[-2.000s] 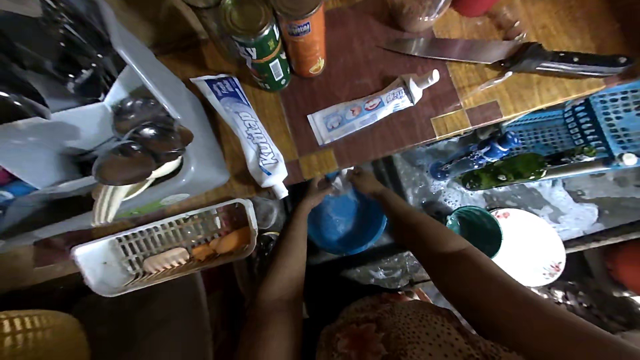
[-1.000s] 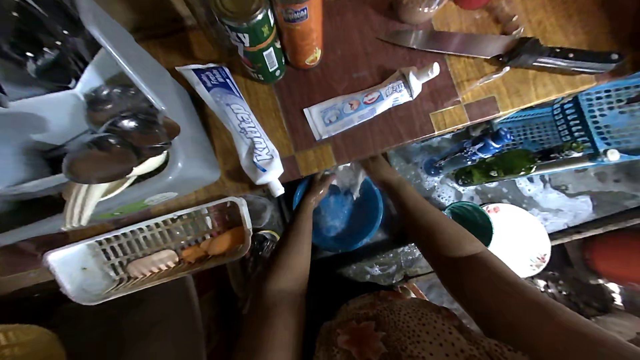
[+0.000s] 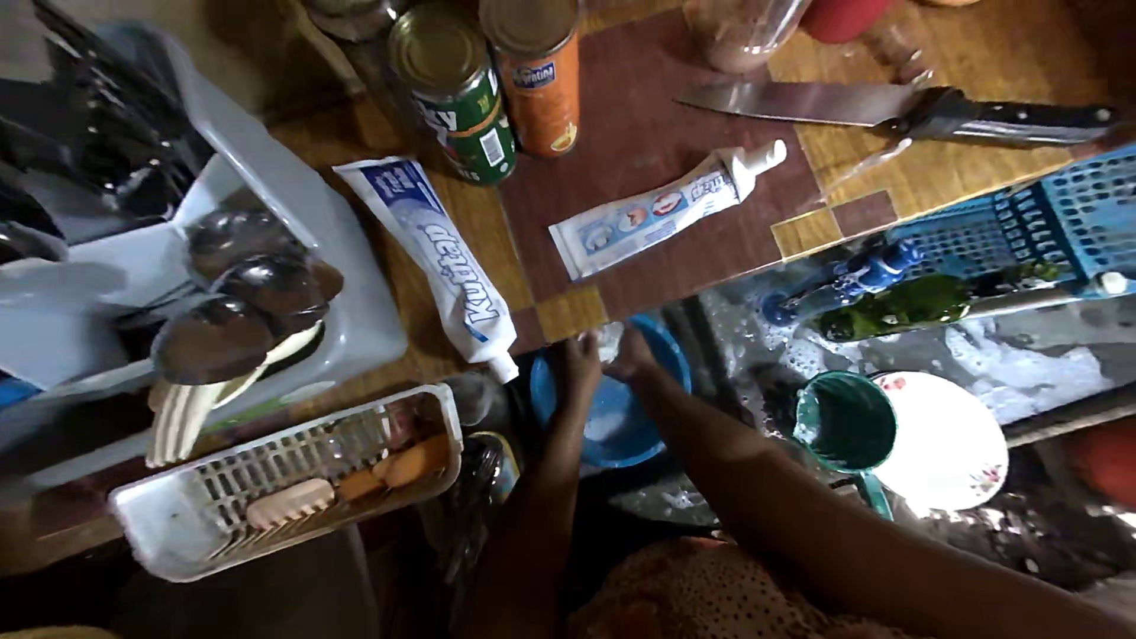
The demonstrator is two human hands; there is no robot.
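Observation:
A blue plastic basin [image 3: 612, 408] sits just below the table edge and holds cloudy water. Over its upper part, my left hand [image 3: 581, 351] and my right hand [image 3: 632, 353] come close together, with a whitish, wet-looking item [image 3: 611, 341] between them. That item is small and blurred, so its kind is unclear. The fingers of both hands are closed in on it, partly hidden by the table edge. Two toothpaste tubes lie on the table above my hands: a longer one [image 3: 444, 257] at the left and a smaller one [image 3: 657, 217] at the right.
A kitchen knife [image 3: 843, 105] and cans [image 3: 453, 98] stand or lie on the table [image 3: 621, 124]. Left are a grey utensil rack [image 3: 346, 257] and a white plastic basket [image 3: 169, 532]. Right are a green mug [image 3: 848, 422], a white plate [image 3: 954, 444], a green bottle [image 3: 896, 306] and a blue crate [image 3: 1047, 213].
Both hands stay at the upper part of the basin, close together. Nothing else has plainly changed.

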